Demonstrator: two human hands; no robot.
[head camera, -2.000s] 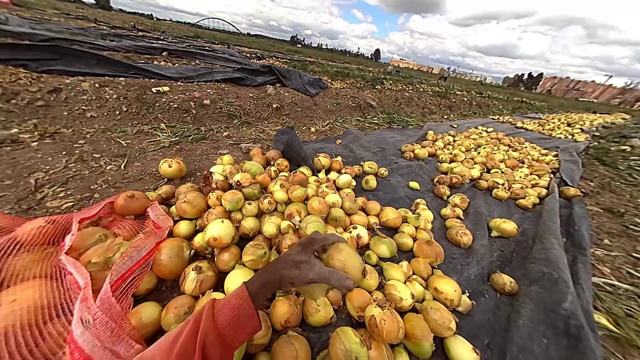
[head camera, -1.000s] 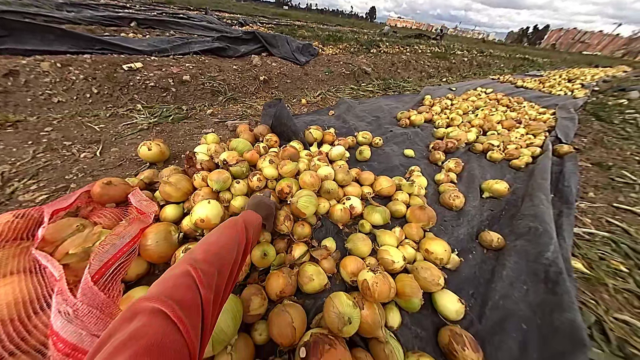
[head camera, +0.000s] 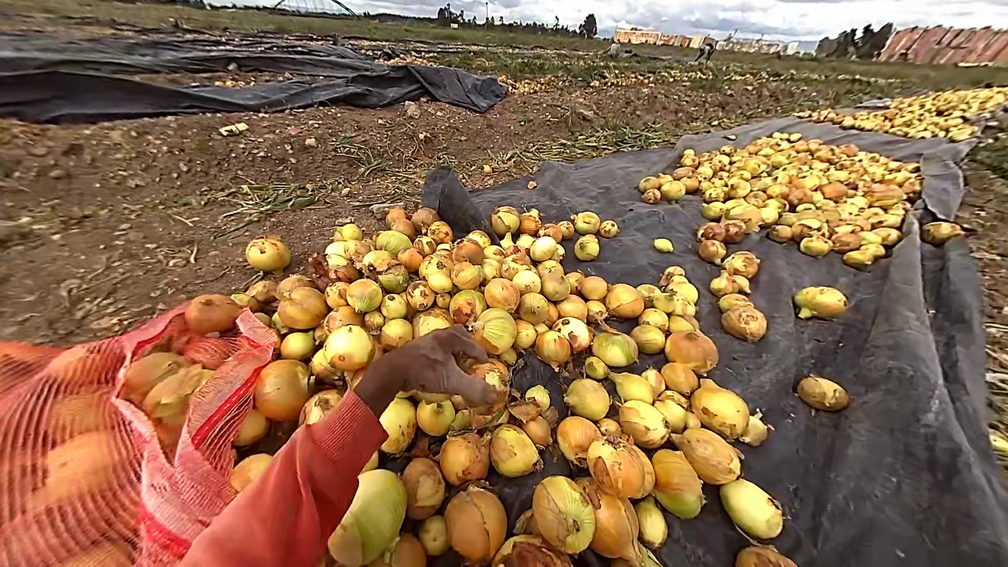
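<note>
My left hand (head camera: 433, 366), in a red sleeve (head camera: 295, 484), reaches from the lower left into a heap of yellow and brown onions (head camera: 551, 307). Its fingers and thumb curl around a brownish onion (head camera: 492, 378) in the heap; the fingertips are partly hidden. Left of the forearm, a red mesh sack (head camera: 71, 441) holds large onions, and its pale-edged mouth (head camera: 201, 441) faces the heap. The onions in the heap lie partly on a dark fabric sheet (head camera: 835, 441). My right hand is not in view.
More onions (head camera: 819, 193) are spread farther along the sheet, with single ones (head camera: 823, 392) at the right. A raised fold (head camera: 457, 205) stands behind the heap. Bare soil (head camera: 142, 197) lies beyond, with another dark sheet (head camera: 260, 83). A distant person (head camera: 705, 50) is in the field.
Two seconds ago my left hand was on a large yellow onion. One second ago it was farther left in the heap, mostly hidden by the sleeve; now it is around another onion.
</note>
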